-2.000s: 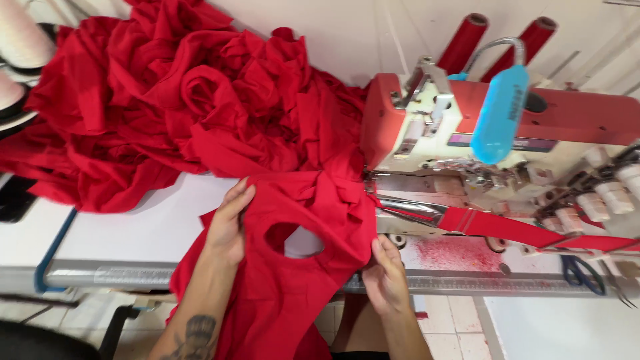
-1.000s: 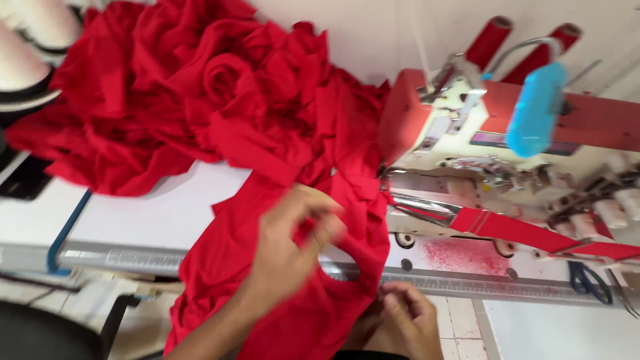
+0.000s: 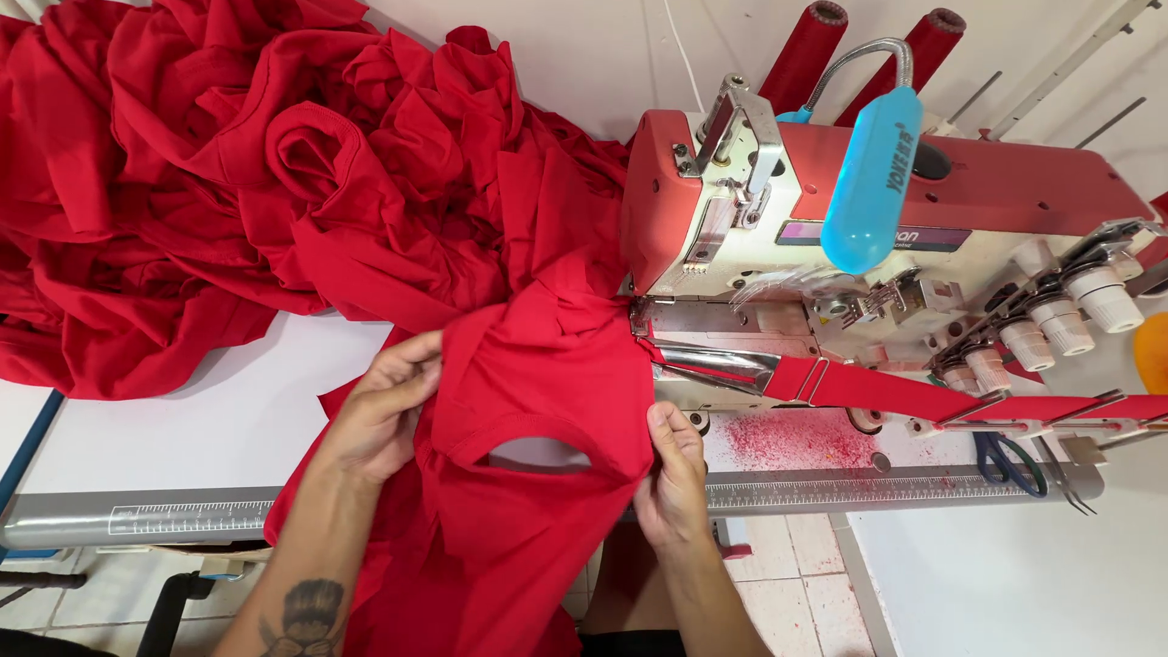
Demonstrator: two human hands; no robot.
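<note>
A red fabric garment (image 3: pixel 538 383) with an oval opening lies in front of the sewing machine (image 3: pixel 730 201) and hangs over the table edge. My left hand (image 3: pixel 388 411) pinches its left side, and my right hand (image 3: pixel 673 465) grips its right edge just below the needle area. The garment's upper right edge reaches the presser foot (image 3: pixel 641 318); the needles cannot be made out. A red fabric strip (image 3: pixel 876 388) runs from the right through a metal binding folder (image 3: pixel 716 360) beside the garment.
A large heap of red garments (image 3: pixel 365 182) fills the table's back left. A blue lamp (image 3: pixel 871 182) hangs before the machine. Blue-handled scissors (image 3: pixel 1008 461) and metal tweezers (image 3: pixel 1066 479) lie at the right, near the ruler-marked table edge (image 3: pixel 821 488). Red lint (image 3: pixel 794 443) dots the surface.
My left hand, raised over the garment and blurred one second ago, is back at its left side, holding the cloth. My right hand is on the right edge.
</note>
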